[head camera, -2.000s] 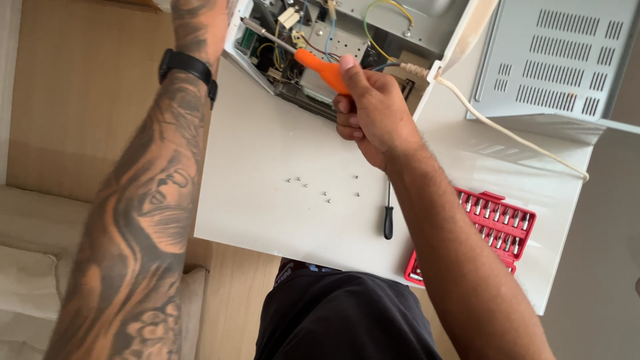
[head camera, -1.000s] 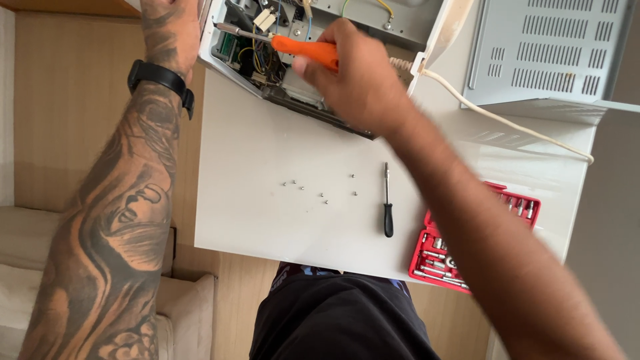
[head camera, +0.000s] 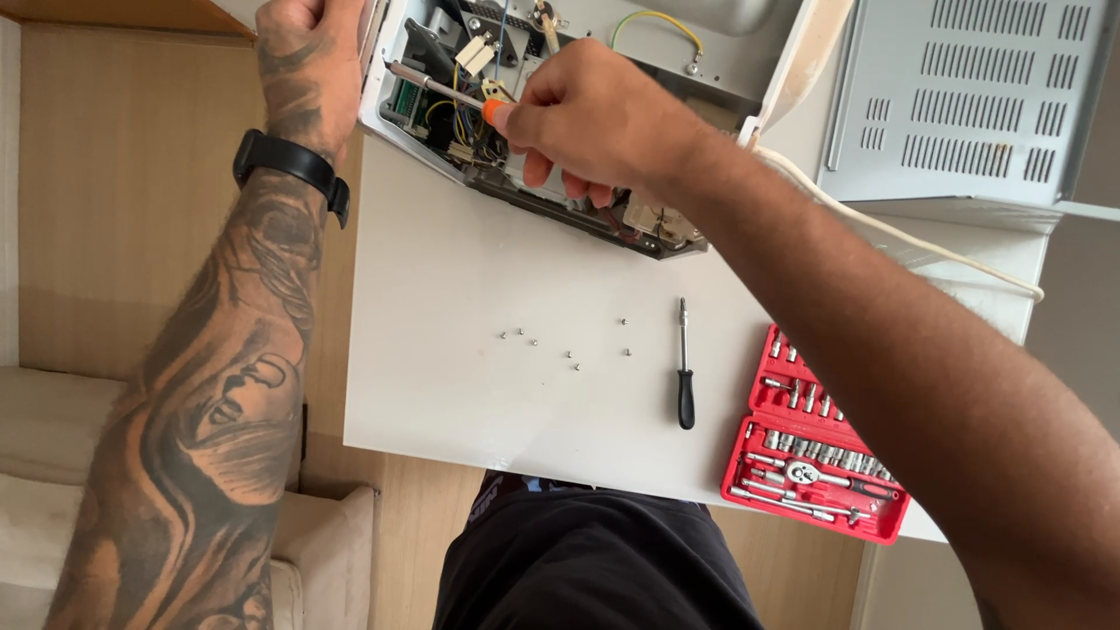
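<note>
An opened appliance with a white metal casing (head camera: 420, 162), wires and a green circuit board (head camera: 405, 98) inside, lies at the top of the white table. My right hand (head camera: 595, 118) grips a screwdriver with an orange handle (head camera: 493, 110); its shaft points left and its tip is at the inner face of the casing's left wall. My left hand (head camera: 306, 52) is at the outside of that same wall; its fingertips are cut off by the frame's top edge, so its hold cannot be told.
Several small screws (head camera: 535, 342) lie on the white table (head camera: 437, 385). Right of them are a black-handled screwdriver (head camera: 686, 398) and a red socket set case (head camera: 744, 499), partly under my right forearm. A vented metal cover (head camera: 875, 166) stands at the right; a white power cord (head camera: 919, 234) crosses before it.
The orange screwdriver has stayed near the left wall, and my right hand now covers most of its handle. My left hand remains beside the casing.
</note>
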